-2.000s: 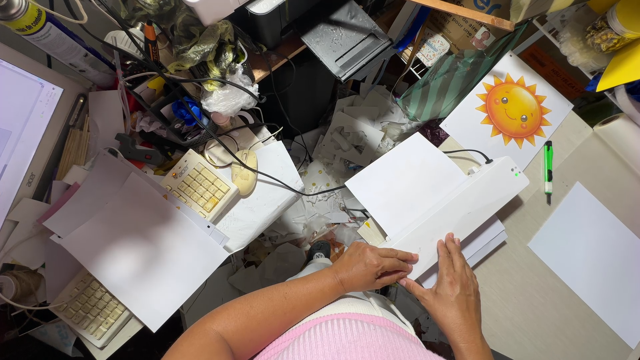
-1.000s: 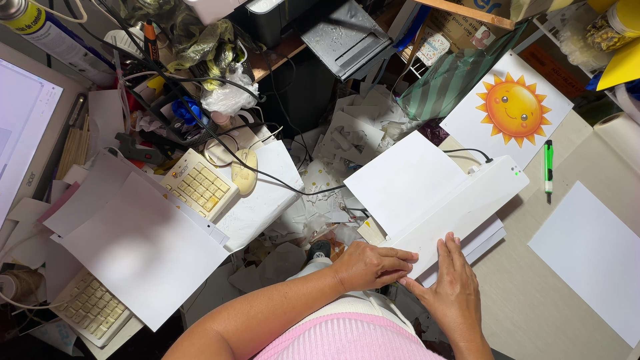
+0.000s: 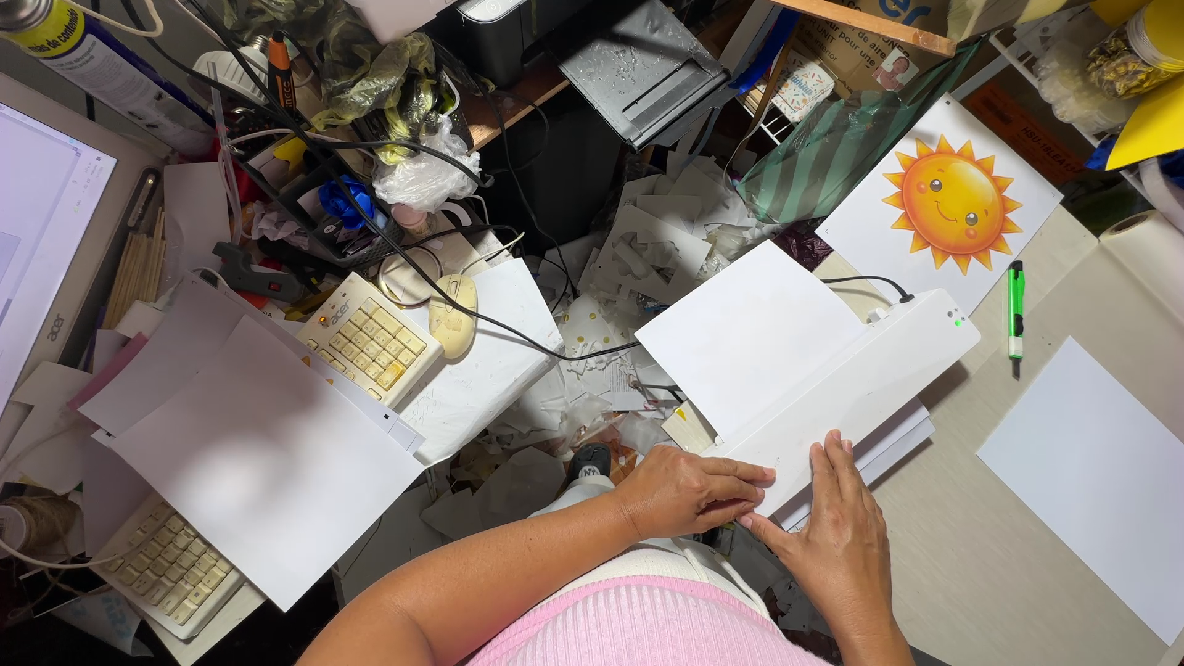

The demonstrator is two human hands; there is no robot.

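Observation:
A white laminating machine (image 3: 860,388) lies slantwise on the table, its cable plugged in and green lights lit at its upper right end. A white sheet (image 3: 749,338) extends from its upper left side, and more white sheets (image 3: 893,444) show under its lower right side. My left hand (image 3: 694,490) rests its fingertips at the machine's lower left end, partly curled. My right hand (image 3: 828,523) lies on the machine's near edge, fingers extended and thumb close to the left fingertips. Neither hand visibly grips anything. A printed smiling sun (image 3: 953,203) lies beyond the machine.
A green utility knife (image 3: 1016,319) and a white sheet (image 3: 1096,481) lie at right. At left, paper sheets (image 3: 268,453) cover part of a yellowed keyboard (image 3: 171,564), near a mouse (image 3: 453,316) and a monitor (image 3: 55,240). A black cable (image 3: 518,347) crosses toward the machine; paper scraps fill the floor.

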